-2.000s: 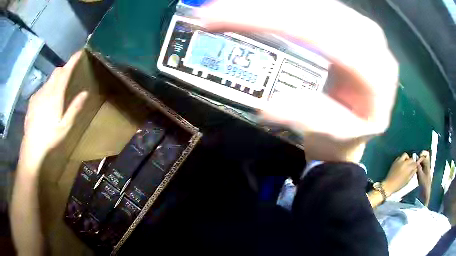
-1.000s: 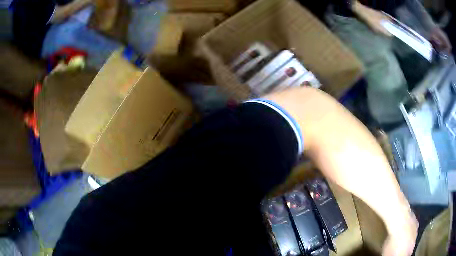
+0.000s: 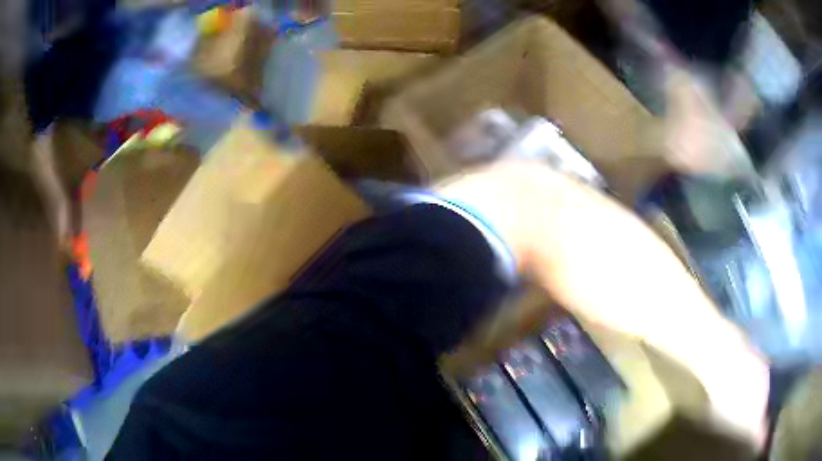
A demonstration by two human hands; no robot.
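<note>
My left arm, in a short black sleeve, crosses the view from the lower left, and the bare forearm bends down to the right. My left hand (image 3: 741, 405) is a blurred shape at the lower right, by the wall of an open brown carton (image 3: 644, 401); its fingers cannot be made out. Black product boxes (image 3: 541, 387) lie side by side in that carton, below my forearm. My right hand is not in view.
A second open carton (image 3: 595, 99) with white boxes (image 3: 550, 149) stands beyond my forearm. Brown carton flaps (image 3: 261, 216) and a blue plastic edge (image 3: 86, 311) are at the left. Blurred parts of another person (image 3: 703, 126) show at the upper right.
The view has turned from the scale and green bench to the cartons. Since one second ago it has shifted slightly and blurred more; my left arm keeps nearly the same pose.
</note>
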